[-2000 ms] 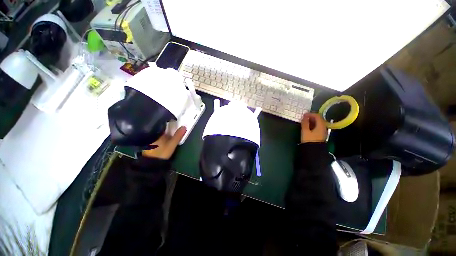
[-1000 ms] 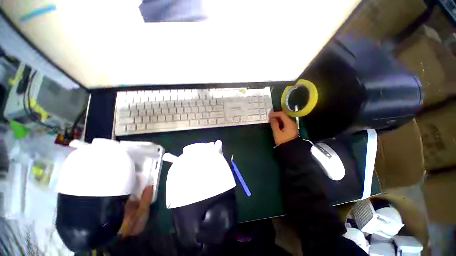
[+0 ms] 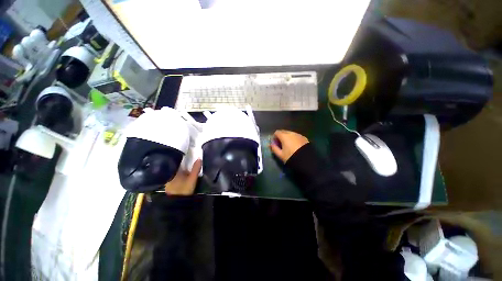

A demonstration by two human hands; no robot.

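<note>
Two white-and-black dome cameras stand side by side at the bench front, black balls toward me. My left hand (image 3: 184,179) holds the left dome camera (image 3: 154,134) low on its right side; its thumb shows between the cameras and the other fingers are partly hidden. The right dome camera (image 3: 230,123) stands close beside it. My right hand (image 3: 287,146) is on the green mat (image 3: 297,184) just right of this camera, fingers curled. Small blue-purple bits of a thin tool (image 3: 281,175) show at and below the fingers; whether they grip it is unclear.
A keyboard (image 3: 247,92) lies below the glaring monitor (image 3: 247,33). Yellow tape (image 3: 360,85), a white mouse (image 3: 377,155) and a bulky black box (image 3: 440,82) are at right. More cameras (image 3: 54,108) and a white sheet (image 3: 82,192) are at left. A carton of white parts is lower right.
My right hand has moved from the keyboard's right end to beside the right camera, by the blue-purple tool. The two cameras now appear closer together. The view has shifted.
</note>
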